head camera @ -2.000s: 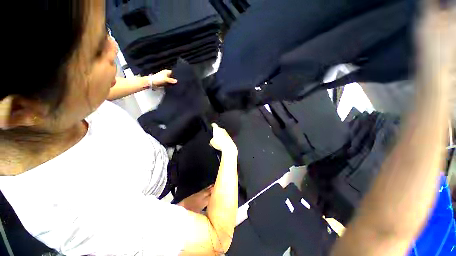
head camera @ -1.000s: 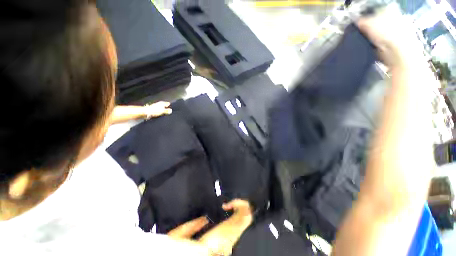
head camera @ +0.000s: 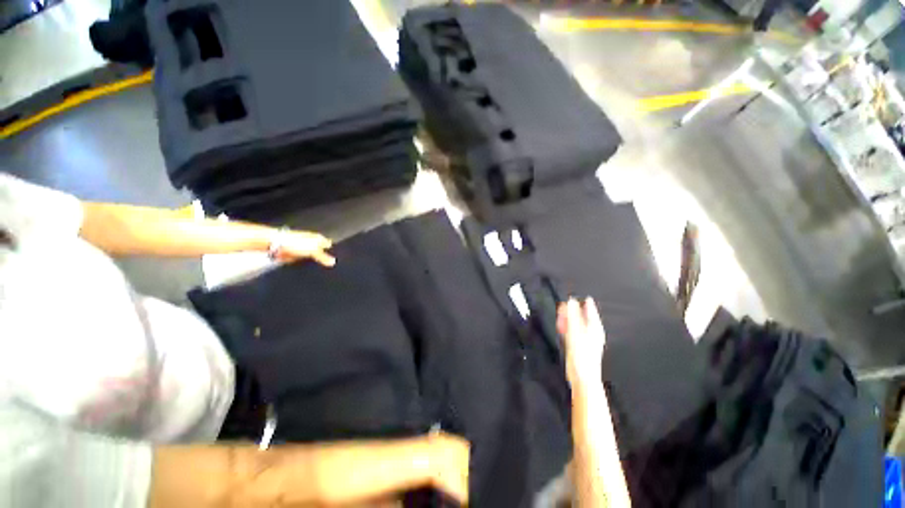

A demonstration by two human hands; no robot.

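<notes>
A black slotted panel [head camera: 627, 298] lies flat in the middle, white gaps showing through its openings. My right hand [head camera: 582, 332] rests on it palm down, fingers extended, holding nothing visible. My left hand is not in view. Nearer the other person, a large black panel [head camera: 323, 322] lies beside another long black piece [head camera: 447, 288]. The other person's far hand [head camera: 303, 246] touches the large panel's far edge. Their near hand [head camera: 437, 466] is over its near part, blurred and partly dark underneath.
A thick black stack with rectangular openings [head camera: 288, 79] stands at the far left, another black stack [head camera: 526, 94] beside it. A bulky black pile [head camera: 794, 407] is on the right, with a blue bin [head camera: 893, 481] at the edge. Grey floor with yellow lines [head camera: 645, 25] lies beyond.
The dark piece held up by my right hand is no longer in the air. My right hand is now down on the slotted panel. The view has shifted, showing more of the stacks and floor.
</notes>
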